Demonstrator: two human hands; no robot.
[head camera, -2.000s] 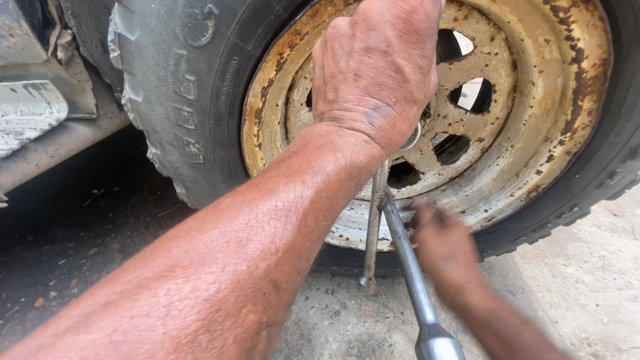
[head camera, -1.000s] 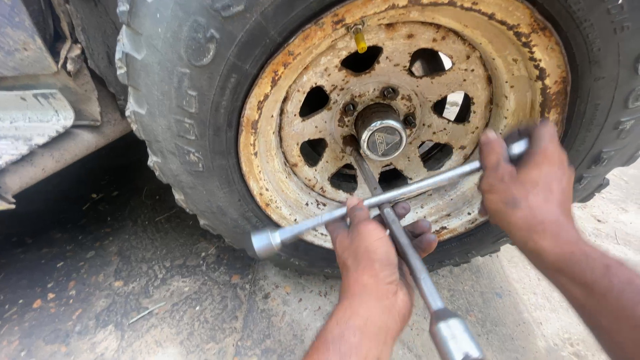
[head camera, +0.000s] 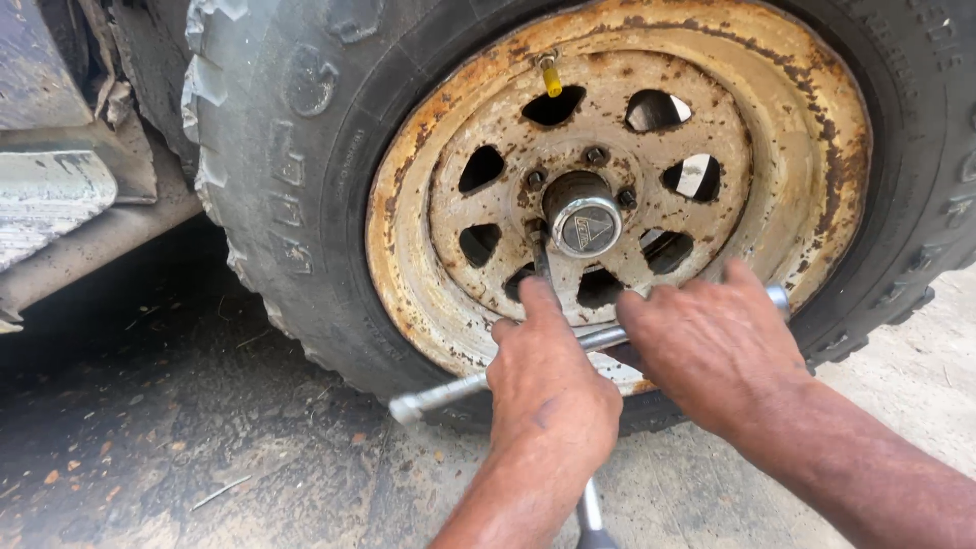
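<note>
A four-way lug wrench (head camera: 451, 391) stands out from the rusty, cream-coloured steel wheel (head camera: 793, 152). One socket end sits on a lug position at the lower left of the chrome-capped hub (head camera: 585, 221). My left hand (head camera: 553, 381) is closed around the wrench near its crossing, a finger laid along the shaft that points to the wheel. My right hand (head camera: 709, 343) grips the cross bar on the right, whose end shows past the knuckles. Other lug nuts (head camera: 595, 155) show around the hub. The wrench's near arm points down, partly hidden by my left wrist.
The wheel carries a knobbly black tire (head camera: 274, 152). A valve stem with a yellow cap (head camera: 550, 78) sticks out near the rim's top. A worn metal body panel (head camera: 53, 198) of the vehicle is at left, above shaded, stained concrete ground (head camera: 252, 488).
The cross bar has turned between the last two views. My left hand has moved up toward the wheel; two seconds ago one hand was high, in front of the hub, which now shows.
</note>
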